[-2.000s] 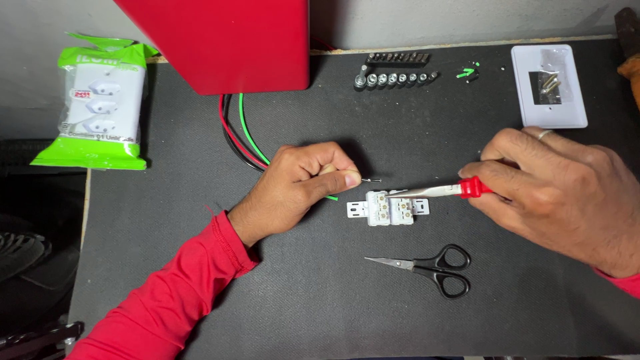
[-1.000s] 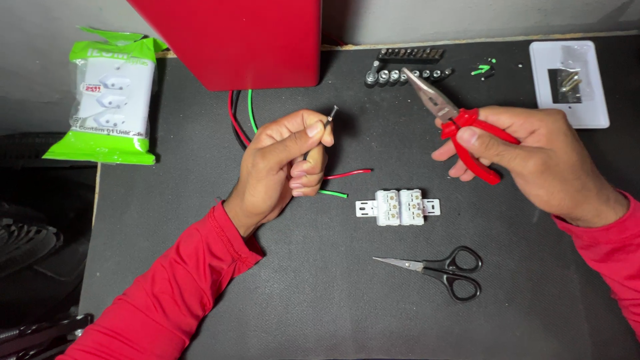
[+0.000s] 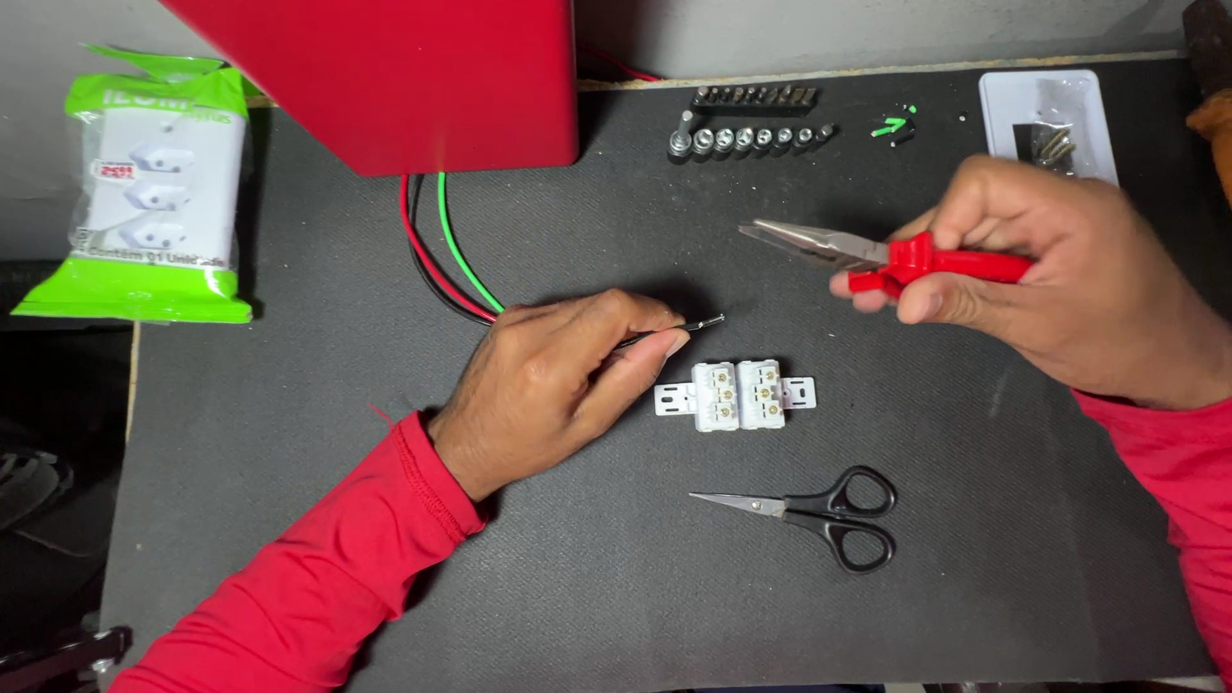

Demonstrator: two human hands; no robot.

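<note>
Between thumb and forefinger, my left hand [image 3: 553,385] pinches a black insulated wire [image 3: 701,326] whose bare metal end points right. Red [image 3: 429,252] and green [image 3: 449,233] wires run from beneath the red box to that hand, which hides their ends. My right hand [image 3: 1044,269] holds red-handled long-nose pliers [image 3: 828,243], their tips up and to the right of the black wire's end, not touching it. Just below the wire end lies a white double socket module [image 3: 739,396] on a mounting strap, its brass screws facing up. Small black-handled scissors [image 3: 799,510] lie below it.
A large red box [image 3: 452,87] stands at the back. At the left is a green-and-white socket package [image 3: 159,192]. Socket bits [image 3: 760,142] and screwdriver bits [image 3: 756,98] line the back, with green insulation scraps [image 3: 891,126] beside them. A white cover plate [image 3: 1088,96] holding a bag of screws [image 3: 1057,144] is behind my right hand.
My left hand has lowered the black wire's end toward the socket module. The pliers, pointing up a second ago, now point left and sit lower.
</note>
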